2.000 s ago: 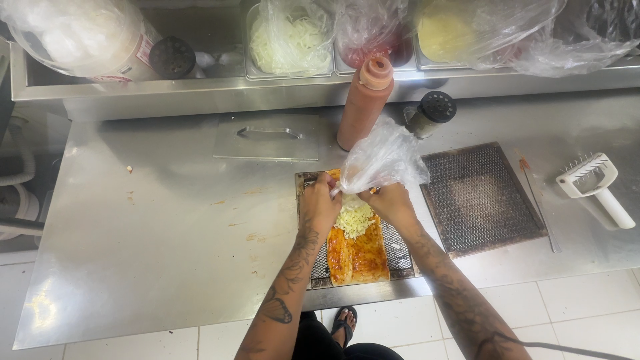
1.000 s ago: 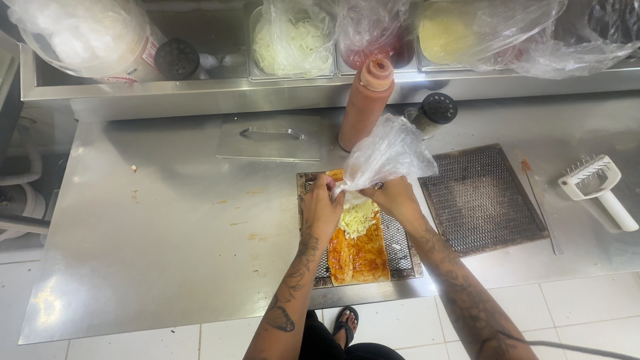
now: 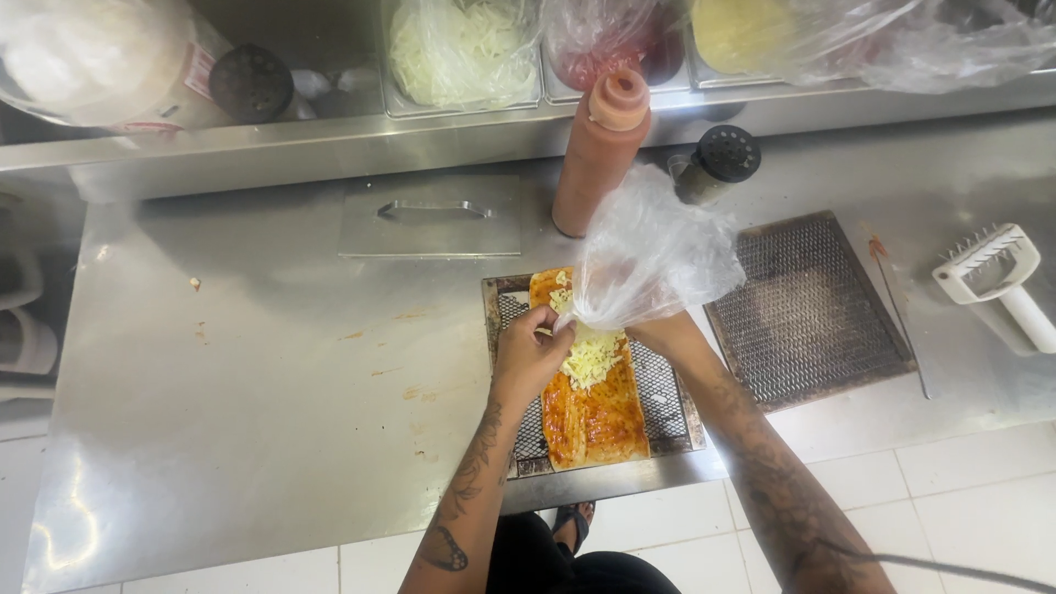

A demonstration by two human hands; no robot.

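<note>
A long piece of flatbread dough (image 3: 594, 421) spread with red-orange sauce lies on a framed metal mesh screen (image 3: 532, 441) at the counter's front edge. Shredded cheese (image 3: 592, 360) is heaped on its middle, with some bits near its far end. My left hand (image 3: 532, 342) pinches the gathered end of a clear plastic bag (image 3: 656, 247) above the dough. My right hand (image 3: 664, 334) is at the bag's underside, its fingers largely hidden by the plastic; it seems to hold the bag. Behind the bag stands a squeeze bottle of orange-red sauce (image 3: 598, 161).
A second mesh screen (image 3: 813, 313), a thin metal skewer (image 3: 903, 322) and a spiked dough docker (image 3: 994, 272) lie to the right. A black-capped shaker (image 3: 718, 165) stands behind. A metal lid (image 3: 433, 216) lies left. Bag-covered food trays (image 3: 462, 103) line the back.
The bag has tipped and shifted toward the near side with my hands. The dough's far end, with cheese bits on it, now shows beyond my left hand.
</note>
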